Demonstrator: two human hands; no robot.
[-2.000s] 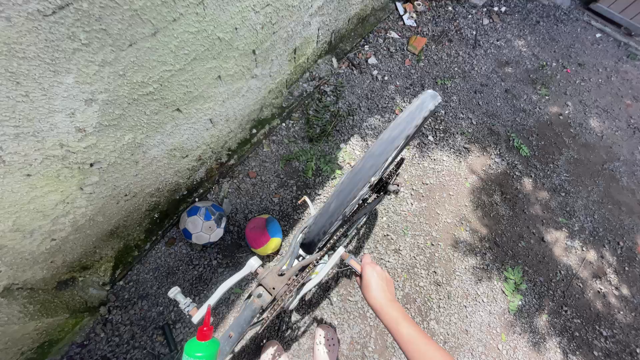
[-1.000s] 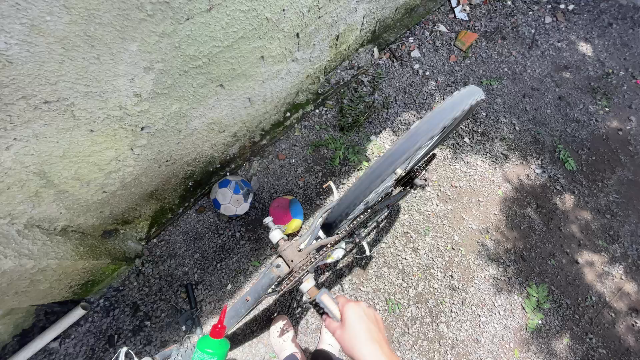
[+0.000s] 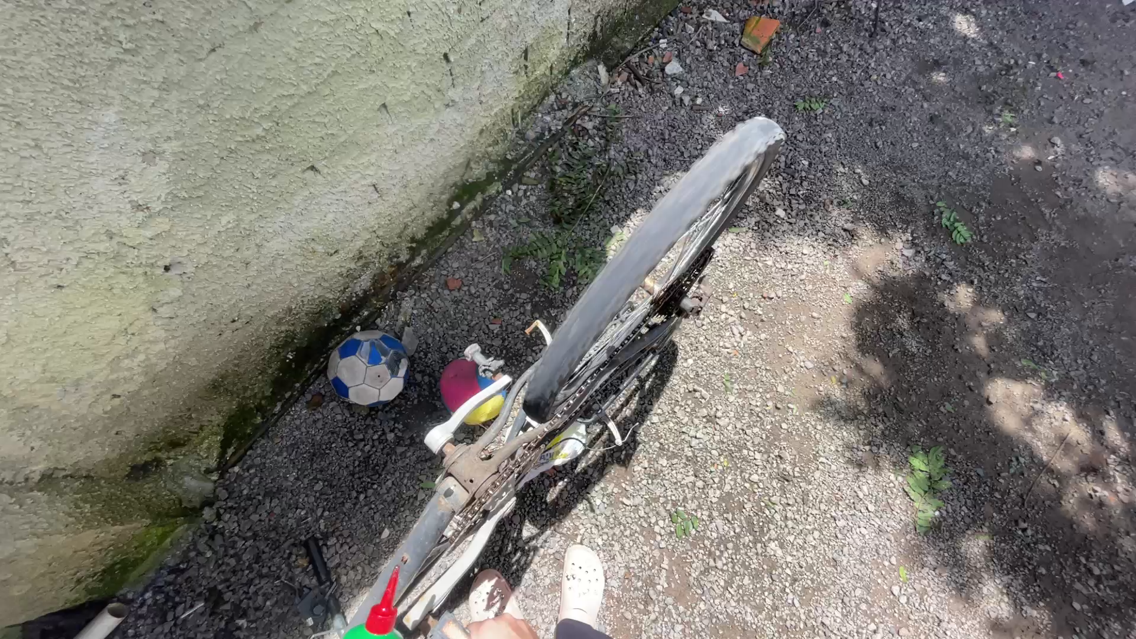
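Observation:
An upside-down bicycle (image 3: 479,470) stands on gravel, its rear tyre (image 3: 661,248) uppermost and blurred along the tread. My right hand (image 3: 502,627) shows only partly at the bottom edge, closed around a pedal (image 3: 451,628) at the end of the near white crank arm (image 3: 466,559). The far crank arm (image 3: 466,414) points toward the balls, with its pedal (image 3: 484,358) at the end. A green bottle with a red nozzle (image 3: 383,612) stands out at the bottom edge, left of that hand; what holds it is hidden. My left hand is out of view.
A rough wall (image 3: 266,160) runs along the left. Beside it lie a blue and white football (image 3: 368,368) and a multicoloured ball (image 3: 461,386). My feet in pale clogs (image 3: 582,581) are right of the bicycle. A pipe end (image 3: 105,619) is at bottom left.
The pedal and crank arms have turned between frames, with my right hand now lower, at the bottom edge. The wheel's tread is blurred in all the frames.

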